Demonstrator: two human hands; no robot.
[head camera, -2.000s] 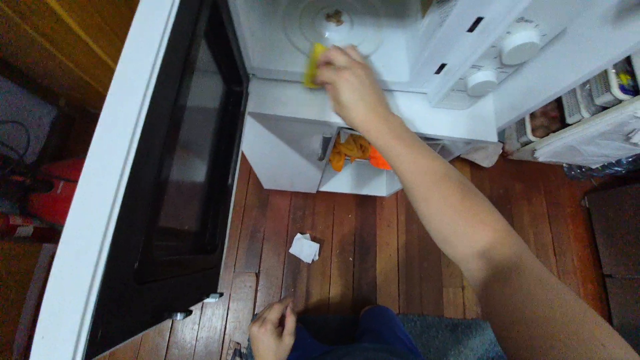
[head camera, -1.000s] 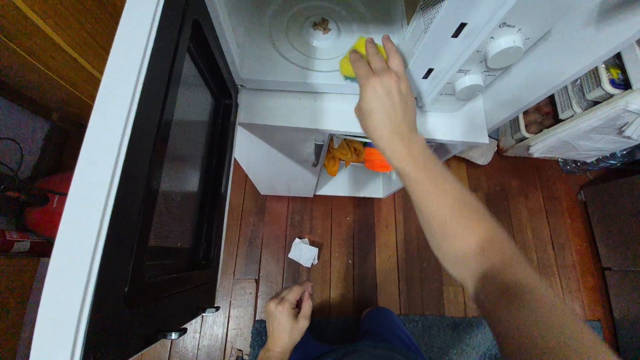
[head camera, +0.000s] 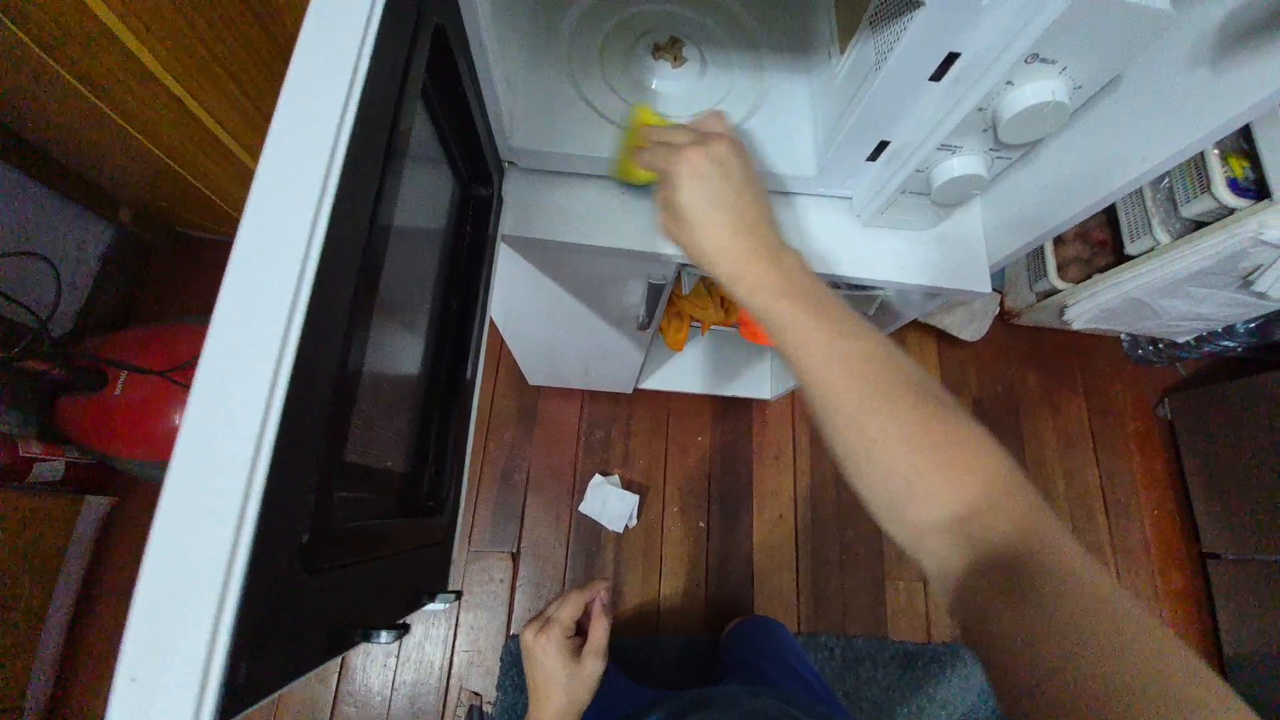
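My right hand (head camera: 710, 190) holds a yellow sponge (head camera: 637, 148) at the front edge of the cavity of a white microwave oven (head camera: 790, 150). Both hand and sponge are blurred. Further back, a small brown piece (head camera: 669, 51) lies at the centre of the cavity floor, within ring marks. The oven door (head camera: 400, 300) stands wide open at the left. My left hand (head camera: 568, 645) is low in front of me above the floor, its fingers curled and thumb near the index finger; nothing shows in it.
Below the oven, a white cabinet (head camera: 590, 300) has orange cloths (head camera: 697, 308) inside. A folded white paper (head camera: 609, 503) lies on the wooden floor. An open refrigerator door (head camera: 1180, 250) with baskets is at right, a red vacuum cleaner (head camera: 130, 400) at left.
My right hand with the sponge has moved left along the cavity's front from its place one second ago. My left hand stays low, its fingers now more curled.
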